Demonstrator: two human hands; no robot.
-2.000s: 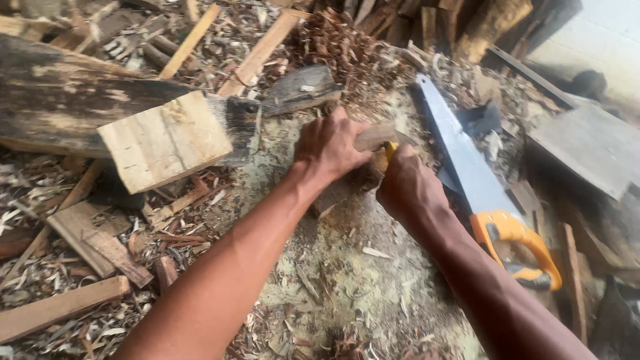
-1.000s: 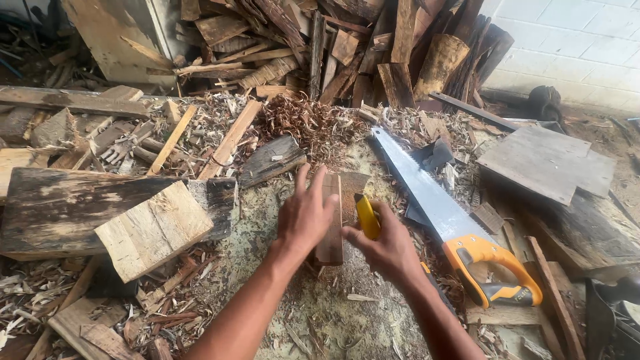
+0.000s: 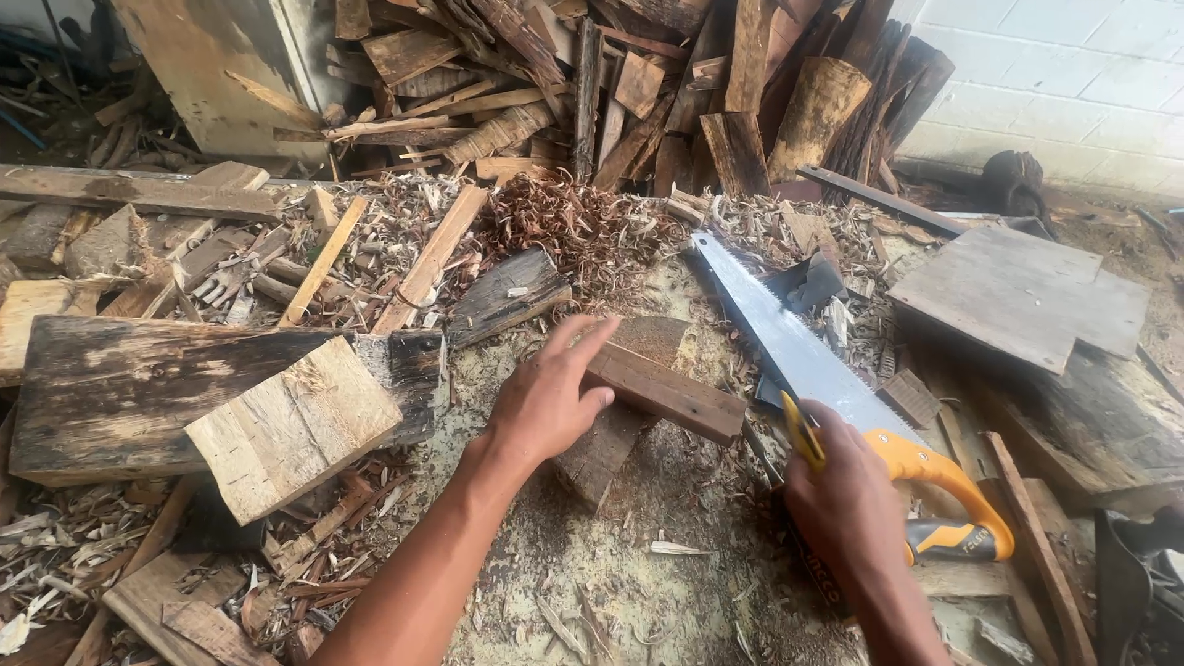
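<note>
My left hand (image 3: 555, 393), fingers spread, is beside the left end of a reddish-brown wooden block (image 3: 668, 392); whether it touches is unclear. The block lies slanted across a darker wood piece (image 3: 601, 453). To the right, my right hand (image 3: 846, 499) holds a yellow-and-black tool (image 3: 801, 431), possibly a utility knife. Under that hand, a black-handled tool (image 3: 814, 564) with a thin dark shaft is partly hidden. A handsaw (image 3: 795, 351) with an orange and black handle lies close by, its blade pointing away to the upper left.
A pale wood block (image 3: 294, 430) sits on a charred board (image 3: 139, 398) at left. Wood shavings (image 3: 583, 231) and sticks cover the far side of the work surface. Grey flat boards (image 3: 1008, 291) lie at right. Split wood (image 3: 647, 92) is piled behind, near a white block wall (image 3: 1045, 83).
The reddish-brown block pointed away from me one second ago and now lies slanted. My right hand has moved right and nearer with the yellow tool. My left hand has come off the block's top.
</note>
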